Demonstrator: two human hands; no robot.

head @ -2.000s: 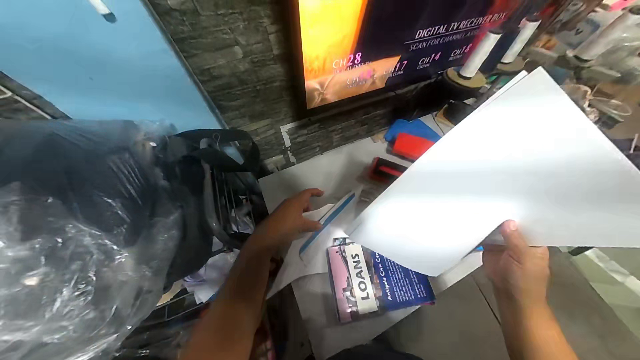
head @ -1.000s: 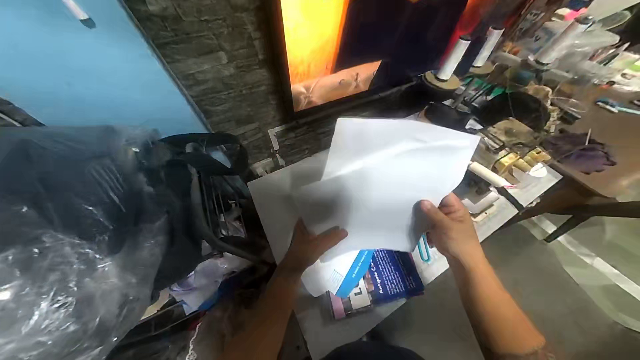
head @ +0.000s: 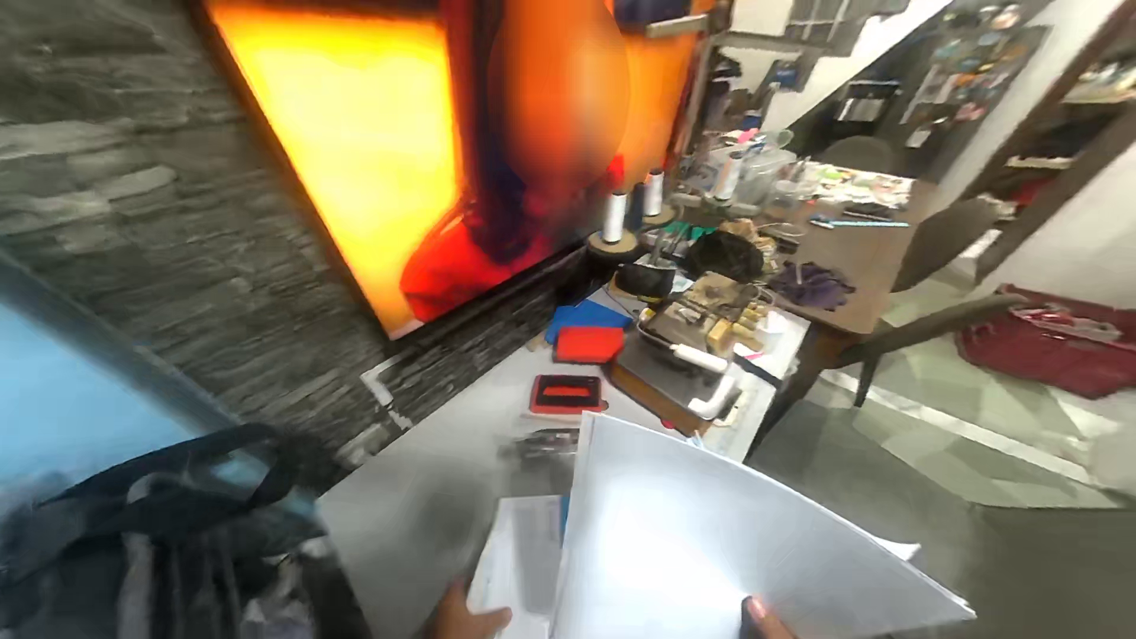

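Note:
My right hand (head: pixel 765 619), mostly cut off by the bottom edge, grips large white sheets of paper (head: pixel 674 524) that stand up at a slant over the white table (head: pixel 417 497). At the bottom left of the sheets, my left hand (head: pixel 470 614) has its thumb against a smaller white paper (head: pixel 524 550); whether it grips the paper I cannot tell. A strip of blue shows between the two papers. Beyond the sheets lie a red and black case (head: pixel 566 394), a red box (head: pixel 589 344) and a blue flat item (head: pixel 589 317).
A sewing machine (head: pixel 692 346) sits at the table's right end, with thread spools (head: pixel 614 217) behind it. A lit television screen (head: pixel 355 133) hangs on the stone wall. Black bags (head: pixel 160 550) stand at lower left. A brown table (head: pixel 852 266) and red bag (head: pixel 1056 342) are at right.
The view has swung to the right and up. The large sheets, earlier held between both hands, now stand at a slant by my right hand, while my left hand is at the smaller paper.

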